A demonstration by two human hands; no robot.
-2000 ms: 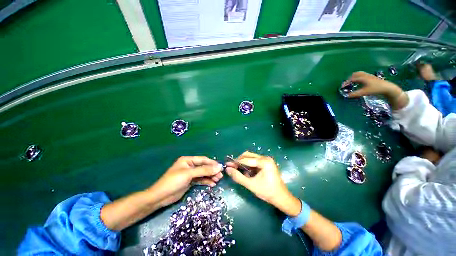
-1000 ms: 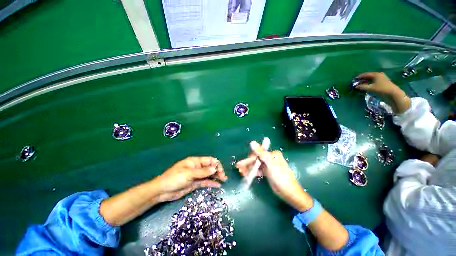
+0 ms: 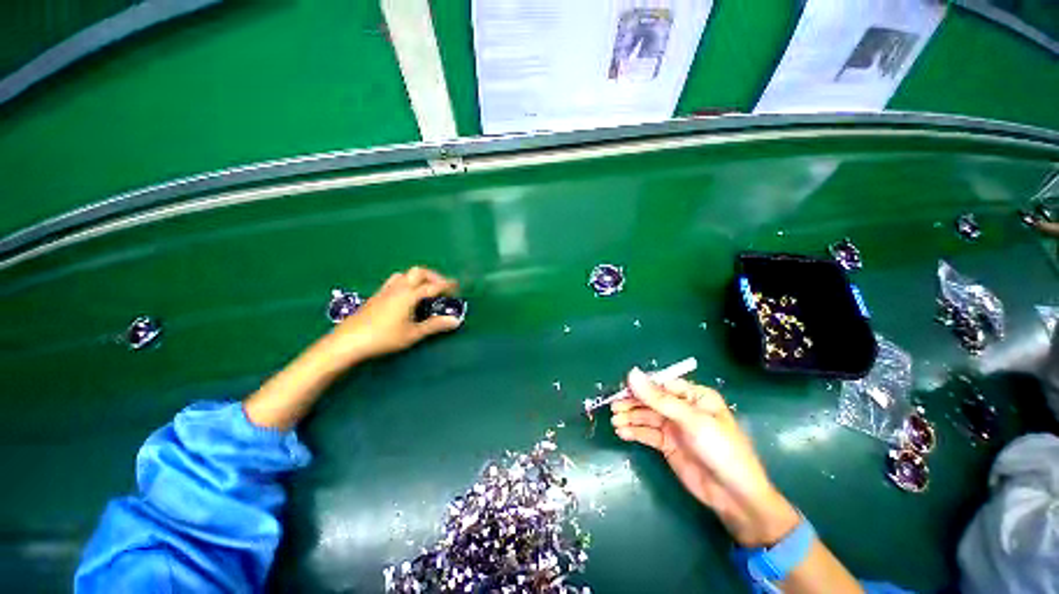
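My left hand is stretched out over the green belt, with thumb and fingers around a dark round unit. My right hand holds a thin tool with a pale handle, its tip pointing left. A small part shows by the tool tip; whether the tip grips it I cannot tell. The large heap of small metal pieces lies in front of me, below and between my hands.
Round units lie along the belt, such as one in the middle. A black tray holds gold-coloured parts. Right of it are a clear bag, two touching round units and a white sleeve. Loose specks surround my right hand.
My left hand has moved up from above the heap and taken hold of a round unit on the belt. My right hand still holds the tool. The view has shifted, and the coworker's reaching arm has mostly gone.
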